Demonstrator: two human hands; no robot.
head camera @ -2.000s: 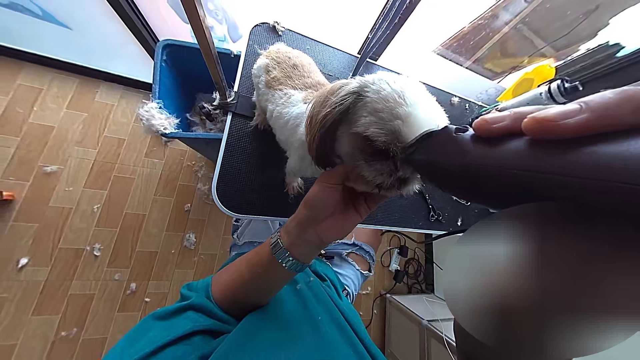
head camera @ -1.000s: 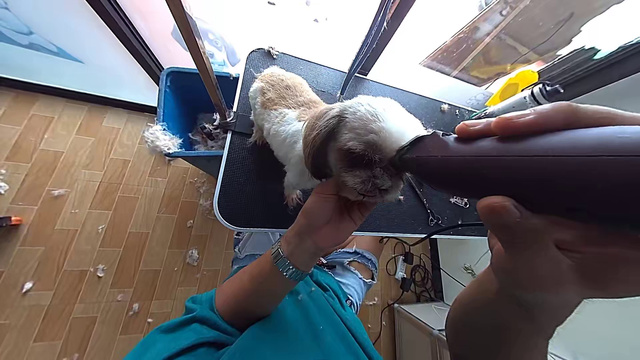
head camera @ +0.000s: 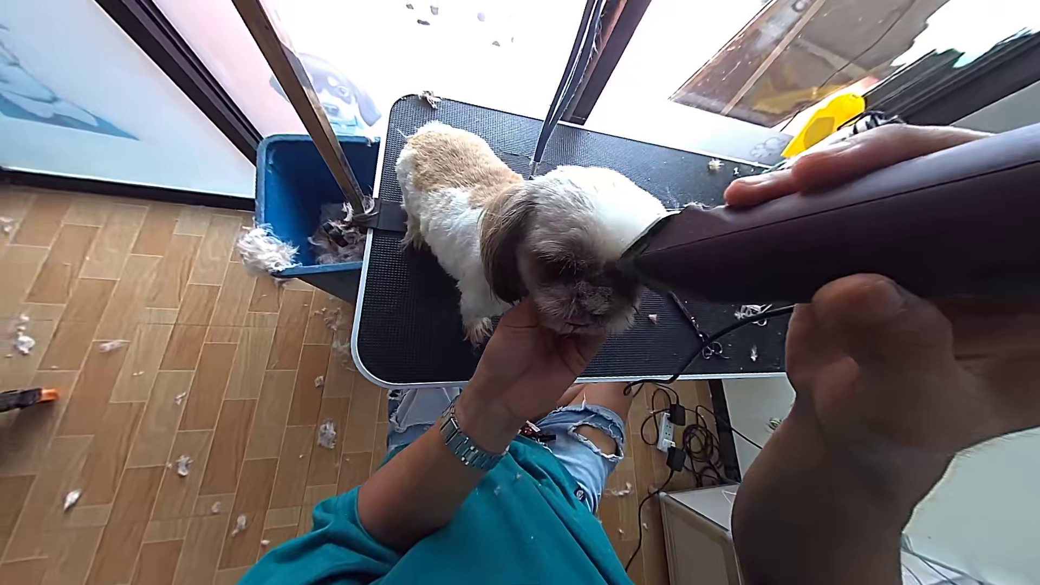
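Note:
A small white and tan dog (head camera: pixel 463 211) stands on a black grooming table (head camera: pixel 406 317), its brown-and-grey face turned toward me. My left hand (head camera: pixel 528 357), with a metal watch at the wrist, is cupped under the dog's chin and holds it. My right hand (head camera: pixel 877 325) grips a dark, corded electric hair clipper (head camera: pixel 812 219) very near the camera. The clipper's head is at the side of the dog's face, by the eye. Whether the blade touches the fur cannot be told. Scissors (head camera: pixel 699 329) lie on the table beneath the clipper.
A blue bin (head camera: pixel 280 187) with cut fur stands left of the table, beside a metal post (head camera: pixel 305 106). Dark straps (head camera: pixel 561 89) hang behind the dog. A yellow object (head camera: pixel 825 122) is at back right. A power strip (head camera: pixel 666 431) and tangled cables lie below. Fur tufts dot the tiled floor.
The clipper has gone from the top side of the dog's head down toward its eye and cheek. The dog's face has turned more toward me. My left hand stays under its chin.

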